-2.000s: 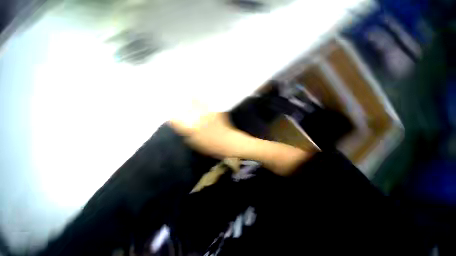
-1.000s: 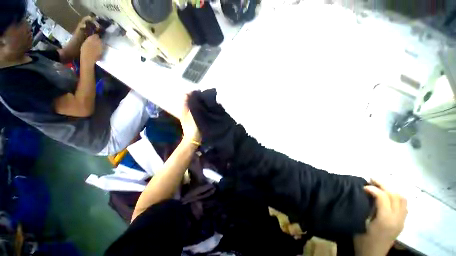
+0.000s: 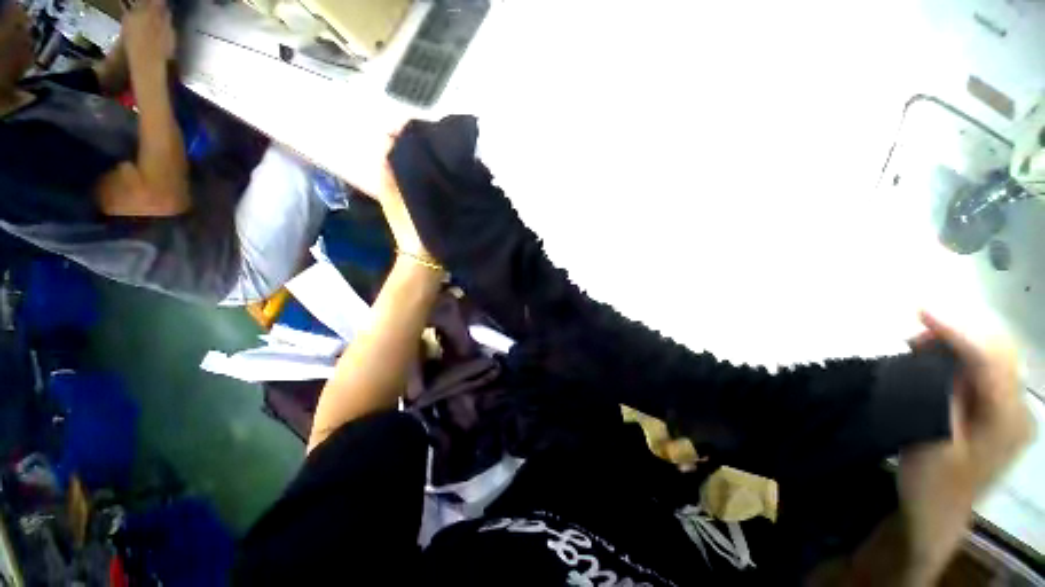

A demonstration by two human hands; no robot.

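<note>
A gathered black band [image 3: 659, 355] with a crinkled scalloped upper edge is stretched in a sagging curve between my hands, over the white table's front edge and my lap. My left hand [image 3: 403, 197] holds its upper left end, partly hidden behind the fabric. My right hand [image 3: 980, 396], somewhat blurred, holds its right end. A yellow-tan ticket [image 3: 739, 494] and thin white ties [image 3: 716, 537] lie on the black material at my lap.
The white table [image 3: 710, 172] carries a dark keyed device [image 3: 438, 52] and machine parts [image 3: 976, 212] at the right. A person [image 3: 138, 218] sits at left. White strips [image 3: 287, 350] and dark brown-purple pieces [image 3: 458, 373] are heaped left of my lap.
The black band was bunched and thicker a second ago; now it is spread wider with its scalloped edge showing. My right hand has moved right and up, and the view has shifted.
</note>
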